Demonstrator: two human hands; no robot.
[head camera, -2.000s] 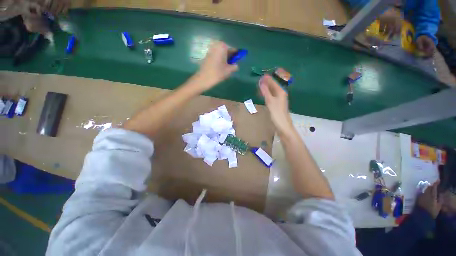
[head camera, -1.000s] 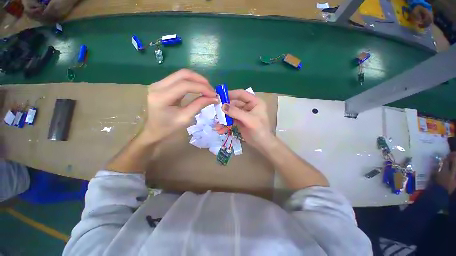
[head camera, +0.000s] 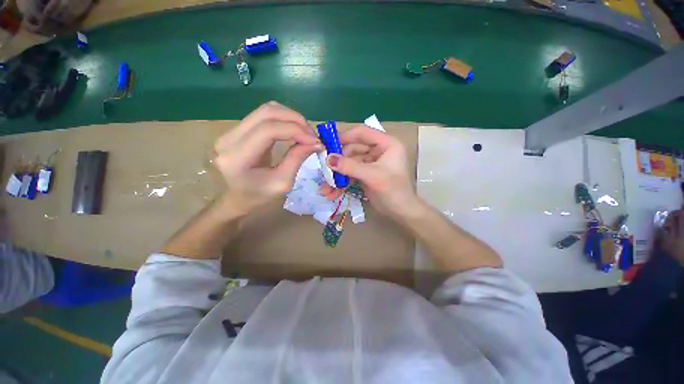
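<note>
My right hand (head camera: 375, 165) grips a shiny blue battery pack (head camera: 330, 135) upright above the bench, thumb on its face. My left hand (head camera: 266, 154) pinches with thumb and fingertips at the pack's left edge, where a white slip (head camera: 326, 171) stands along the face. Whether the fingertips hold the slip is hard to tell. Red and yellowish wires run down from the pack to a green circuit board (head camera: 331, 233). Behind and below the hands lies a heap of white slips (head camera: 304, 193), partly hidden by them.
A green belt (head camera: 345, 75) across the back carries blue packs, a tan-faced pack (head camera: 457, 69) and a dark heap (head camera: 34, 82). A dark bar (head camera: 90, 182) and white-patched packs (head camera: 30, 182) lie left. A grey post (head camera: 600, 106), white sheet (head camera: 487, 225) and board-and-pack cluster (head camera: 606, 244) are right.
My hands came back from the belt with a blue pack to above the heap. Since one second ago they have barely moved; the white slip stands further off the pack's face.
</note>
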